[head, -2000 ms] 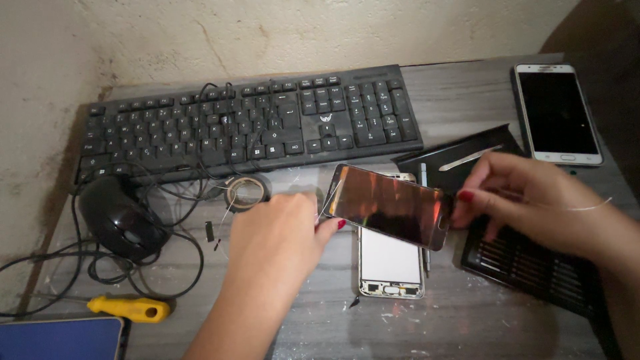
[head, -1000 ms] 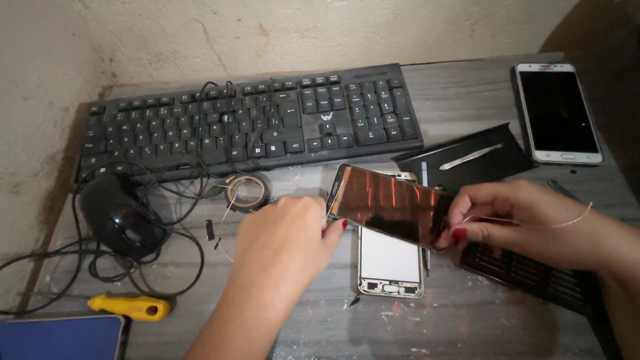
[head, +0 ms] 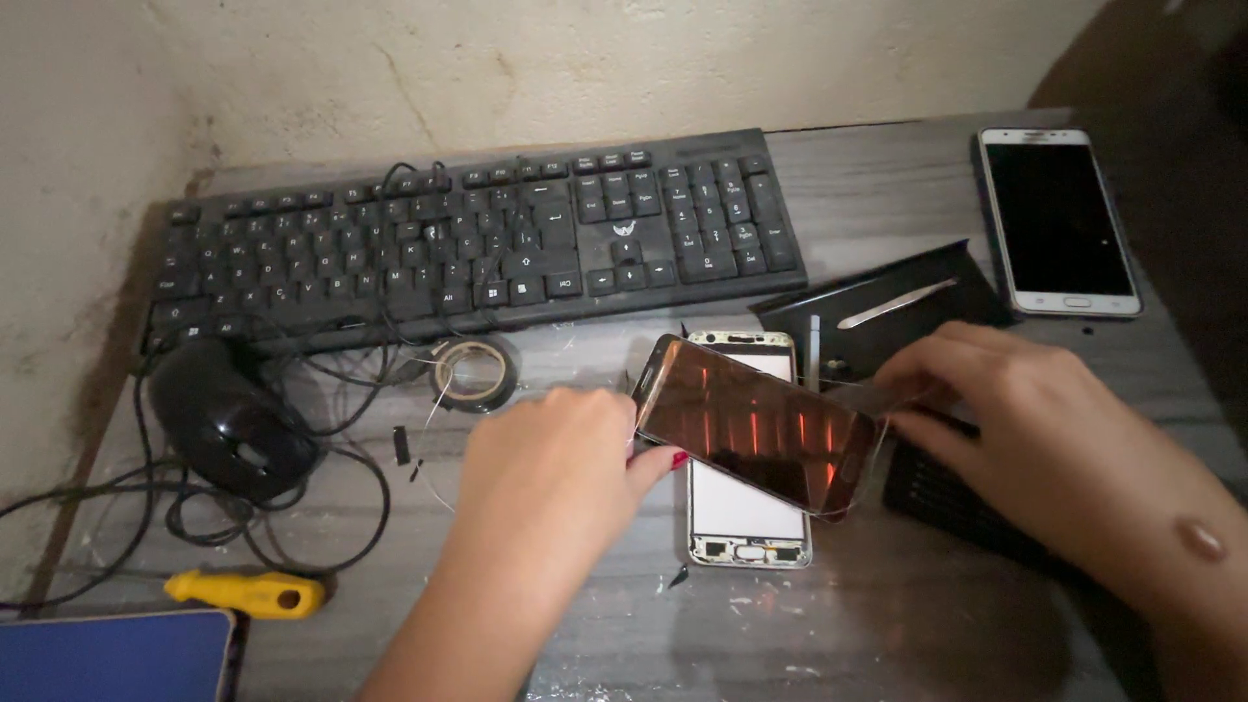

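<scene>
My left hand [head: 561, 468] grips the left end of a phone's glass screen panel [head: 756, 424], thumb on its lower edge. The panel is tilted over a white phone frame [head: 749, 502] that lies on the table with its pale inner plate showing. At the panel's right end is my right hand [head: 985, 409], its thumb and forefinger pinching what looks like a thin clear thread or film; the blurred fingertips hide its exact shape. A thin strand loops around the panel's right end. Metal tweezers [head: 897, 304] rest on a black sheet [head: 936, 283] beyond my right hand.
A black keyboard [head: 468, 244] lies along the wall, with a black mouse [head: 229, 419] and tangled cable at left. A tape roll [head: 473, 374] sits beside my left hand. A yellow-handled tool [head: 249, 594] and blue object [head: 112, 655] lie front left; a white phone [head: 1061, 219] lies back right.
My right hand has shifted slightly; its fingers, bunched at the panel's right corner a second ago, now sit just off that end. My left hand stays at the panel's left end.
</scene>
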